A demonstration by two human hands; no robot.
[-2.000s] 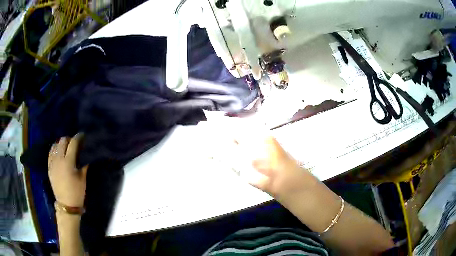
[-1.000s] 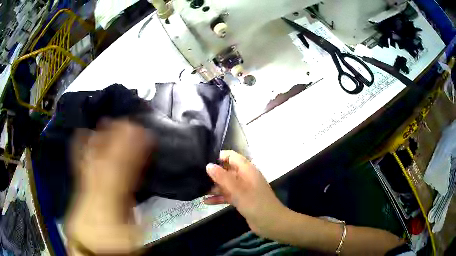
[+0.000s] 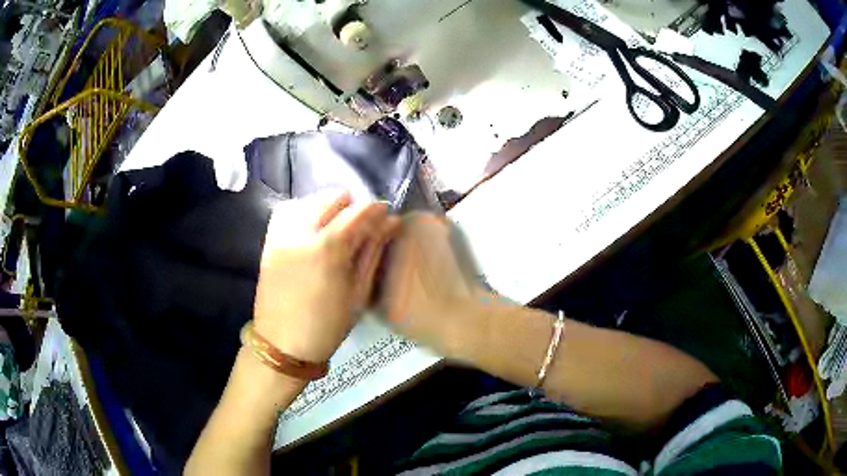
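Observation:
A dark garment [image 3: 195,242] lies over the left of the table and runs up to the needle area [image 3: 385,130] of the sewing machine [image 3: 483,65]. Its part near the needle looks bluish under the light. My left hand [image 3: 311,270] and my right hand [image 3: 418,274] are together at the garment's near edge, below the needle. My left fingers are bent and pinch the edge of the garment. My right hand is blurred and its fingertips are partly hidden by my left hand, so its hold is unclear.
Black scissors [image 3: 655,88] lie right of the needle, beside a dark strip [image 3: 724,79]. Black scraps [image 3: 748,23] lie at the upper right. A brownish dark patch [image 3: 529,144] shows right of the needle. A yellow metal frame [image 3: 93,139] stands at the left.
My left hand has moved right from over the garment to meet my right hand. My right hand has moved slightly up and left. The view has shifted, so the machine sits higher.

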